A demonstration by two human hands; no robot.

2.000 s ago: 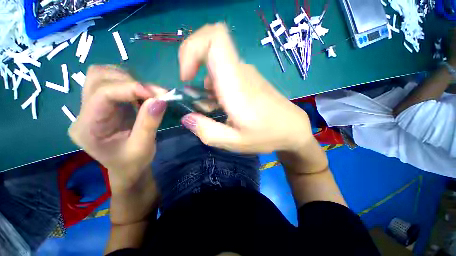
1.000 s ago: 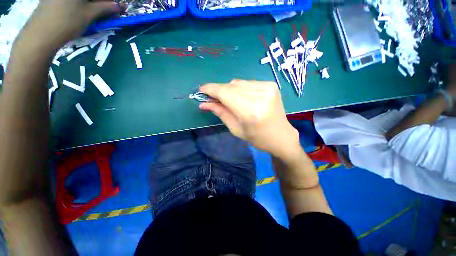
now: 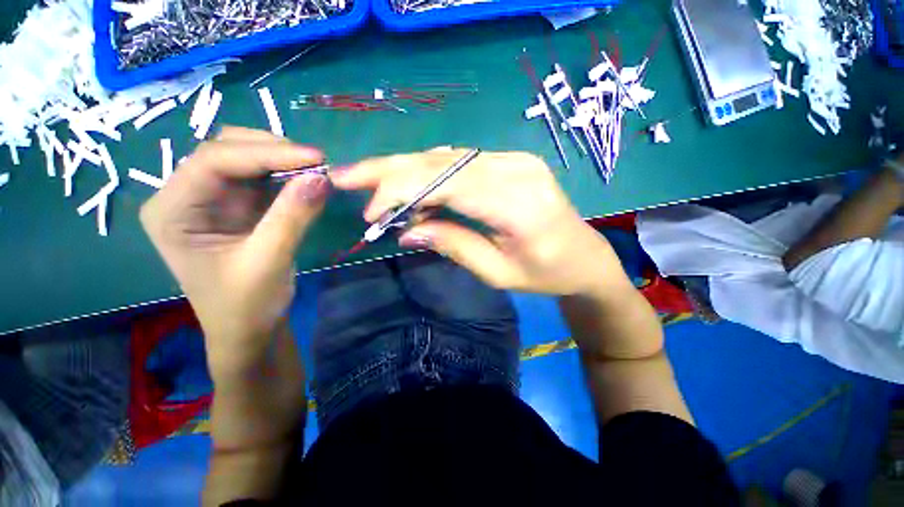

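My left hand [image 3: 248,208] pinches a short thin silver-grey stick [image 3: 295,172] between thumb and fingertips. My right hand [image 3: 486,208] is just to its right, its index fingertip close to the end of that stick. My right hand holds a slim metallic rod [image 3: 436,186], slanted across the fingers, with a white piece and a short red lead at its lower left end. Something dark and silver shows partly under the right fingers; I cannot tell what it is. Red lead wires [image 3: 396,98] lie loose on the green mat beyond the hands.
Blue trays [image 3: 238,47] of silver sticks stand at the back. White strips [image 3: 59,109] are heaped at left. A fanned bundle of wired assemblies [image 3: 602,109] lies right of centre, beside a digital scale [image 3: 729,59]. A person in white [image 3: 783,267] sits at right.
My left hand has come back from the tray area at upper left and now holds a stick beside my right hand. The rod with the red lead now shows slanted across my right hand.
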